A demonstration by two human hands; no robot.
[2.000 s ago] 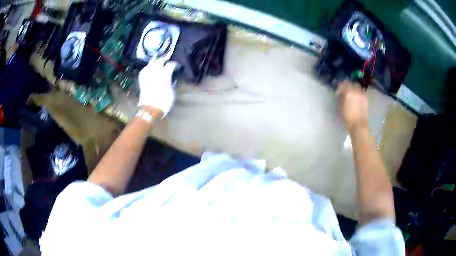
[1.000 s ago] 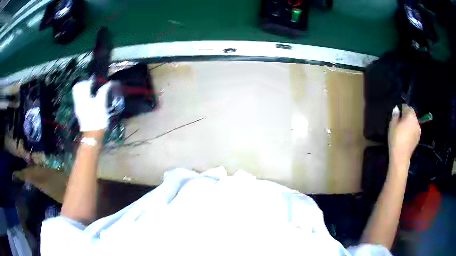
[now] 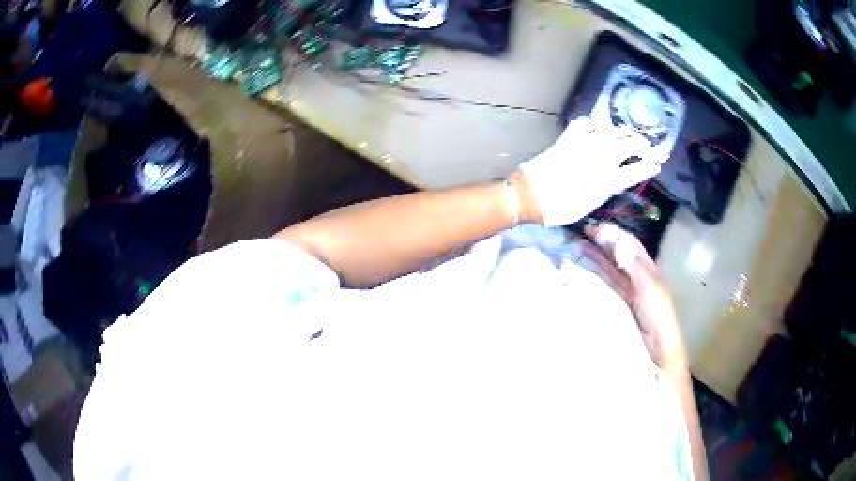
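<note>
A front housing [image 3: 721, 174], a black rounded rectangle, lies tilted on the bench at the right. Its silver-grey loudspeaker [image 3: 643, 105] faces up. My left hand [image 3: 582, 178], in a white glove, grips the near left side of this housing at the speaker frame; some fingers are blurred. A smaller black rear housing [image 3: 655, 218] with a green part and thin red wires inside sits just nearer to me, partly hidden under my hands. My right hand [image 3: 638, 272], bare with whitish fingertips, holds its near edge close to my shirt.
Green circuit boards [image 3: 253, 70] with dark wires lie in a pile at the bench's upper left. Another black speaker housing [image 3: 469, 26] lies beside them. A thin black wire [image 3: 488, 103] crosses the bench. An open cardboard box [image 3: 239, 155] stands left. Black units [image 3: 826, 301] are at the right.
The view has turned. My left hand has come from the board pile to the speaker housing, and my right hand from the right-hand stack to the rear housing. The housings now lie before me.
</note>
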